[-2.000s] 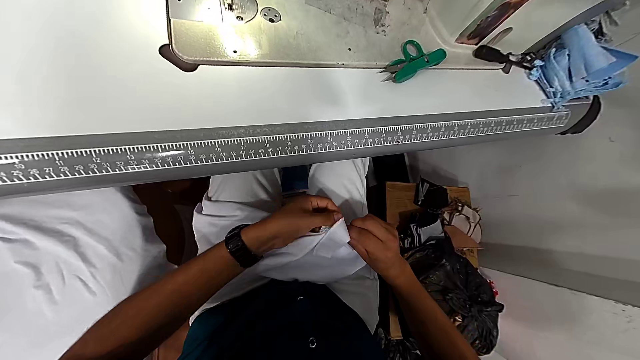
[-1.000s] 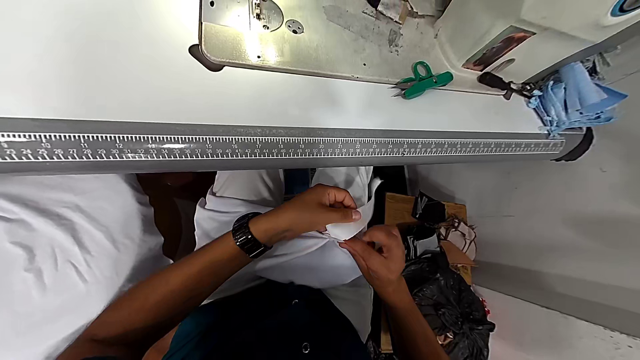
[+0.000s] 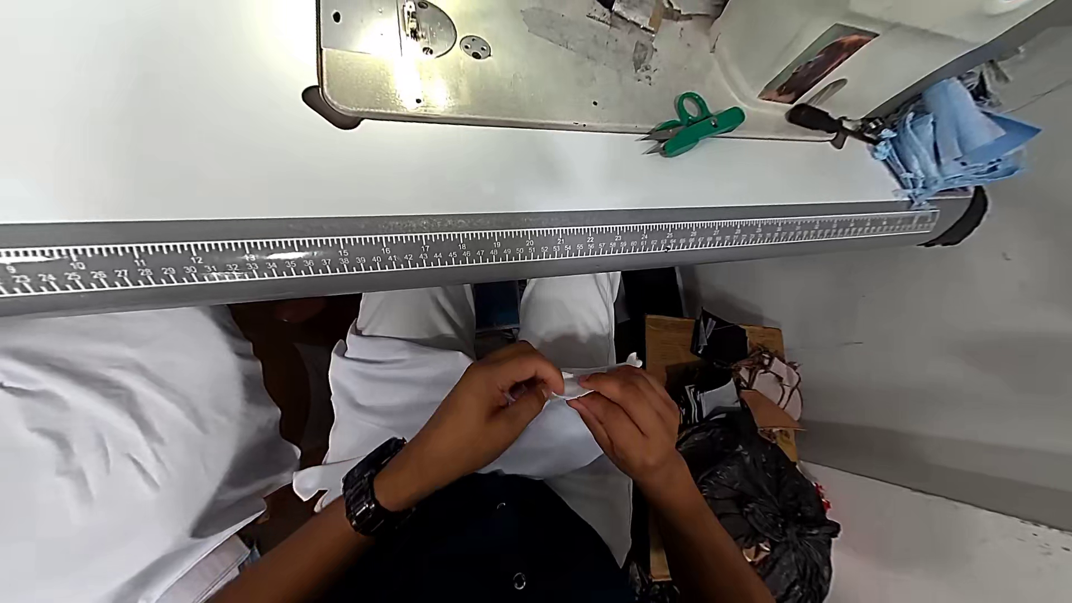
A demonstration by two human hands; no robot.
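My left hand (image 3: 494, 402), with a black watch on its wrist, pinches a piece of white fabric (image 3: 574, 387) between thumb and fingers. From the other side my right hand (image 3: 632, 414) grips the same piece, its fingertips close to the left ones. Both hands are over my lap, below the table edge. More white fabric (image 3: 402, 381) lies across my legs beneath them; whether it joins the held piece I cannot tell.
A printed measuring scale (image 3: 469, 255) runs along the table's front edge. Green thread snips (image 3: 702, 130) rest at the edge of the sewing machine bed (image 3: 536, 75). Blue fabric scraps (image 3: 955, 138) hang at the right. White cloth (image 3: 109, 435) is at left, a black plastic bag (image 3: 762, 494) at lower right.
A second ago the hands held up a small white flap between them; now the fabric is drawn low between the fingertips. The right hand has turned, with its knuckles upward.
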